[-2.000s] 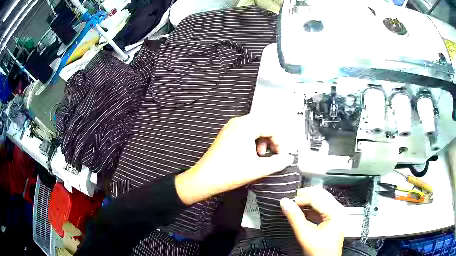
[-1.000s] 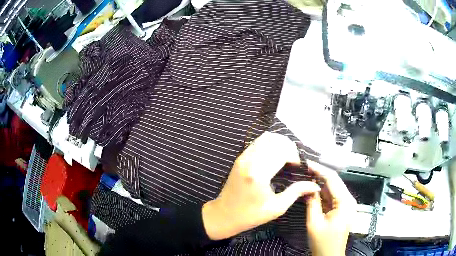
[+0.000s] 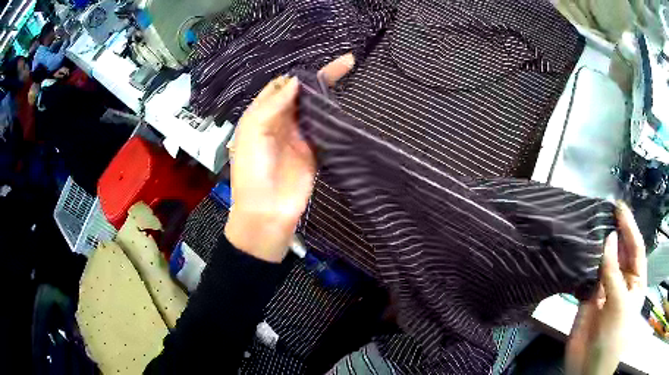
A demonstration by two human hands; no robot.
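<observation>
A dark striped knit piece, sleeve-like (image 3: 440, 212), is stretched between my two hands in front of the table, its lower part hanging over the front edge. My left hand (image 3: 275, 157) grips its upper left end, thumb and fingers on either side of the cloth. My right hand (image 3: 616, 286) grips its right end by the machine; that hand is slightly blurred. Behind it the larger striped garment body (image 3: 455, 95) lies flat on the table. The white overlock machine (image 3: 587, 132) is at the right, partly cut off; its needle area is mostly out of clear view.
A crumpled striped garment pile (image 3: 271, 51) lies at the back left. Below left are a red plastic stool (image 3: 136, 176), a white slatted basket (image 3: 77, 212) and a beige dotted sheet (image 3: 121, 307). Striped fabric lies below the table edge. People sit at the far left.
My hands have moved apart from near the needle area, my left hand up and left, my right hand to the right, spreading the striped piece. The view has swung left and down.
</observation>
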